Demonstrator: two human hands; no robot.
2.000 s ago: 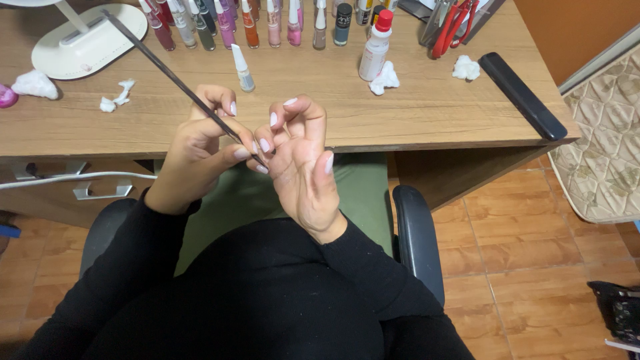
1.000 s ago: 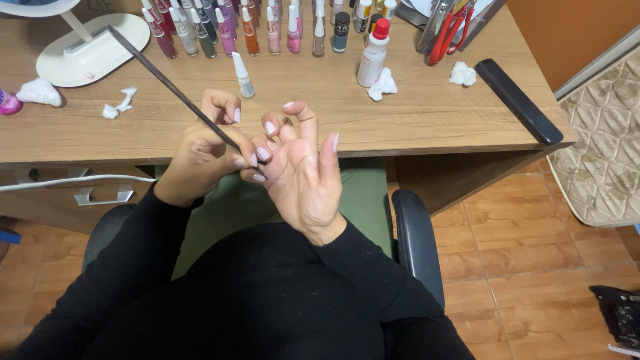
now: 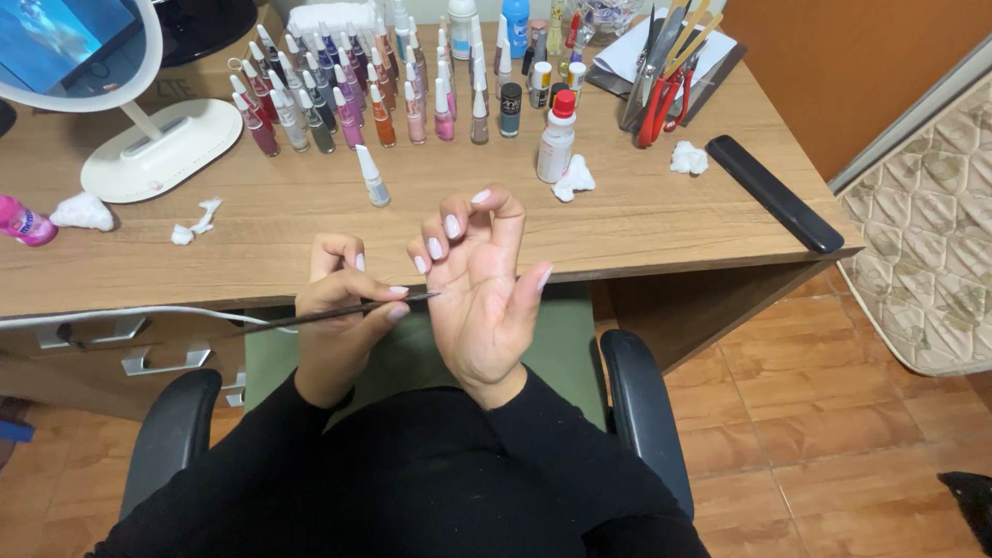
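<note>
My left hand [image 3: 337, 298] is shut on a thin dark stick [image 3: 325, 312], pinched between thumb and forefinger. The stick's pointed tip is at the little-finger edge of my right palm; whether it touches the skin I cannot tell. My right hand [image 3: 488, 287] is palm up with fingers curled and thumb apart, holding nothing. Light polish covers its nails. Beyond my hands, a nail polish bottle [image 3: 373, 178] with a white cap stands apart from several rows of coloured polish bottles [image 3: 384, 116]. A red-capped white bottle [image 3: 556, 139] stands beside a cotton piece [image 3: 574, 180].
On the wooden desk [image 3: 294, 256] are a round mirror's white base [image 3: 167, 147], cotton bits [image 3: 205, 217], a pink container [image 3: 25, 222], a holder with red-handled tools [image 3: 663, 105], and a long black case [image 3: 775, 194]. Chair armrests [image 3: 647, 411] flank me. A white cable [image 3: 155, 310] runs along the desk's front edge.
The stick has swung from slanting up over the desk to pointing low and left. Its tip has moved from near my right fingers to the edge of the palm.
</note>
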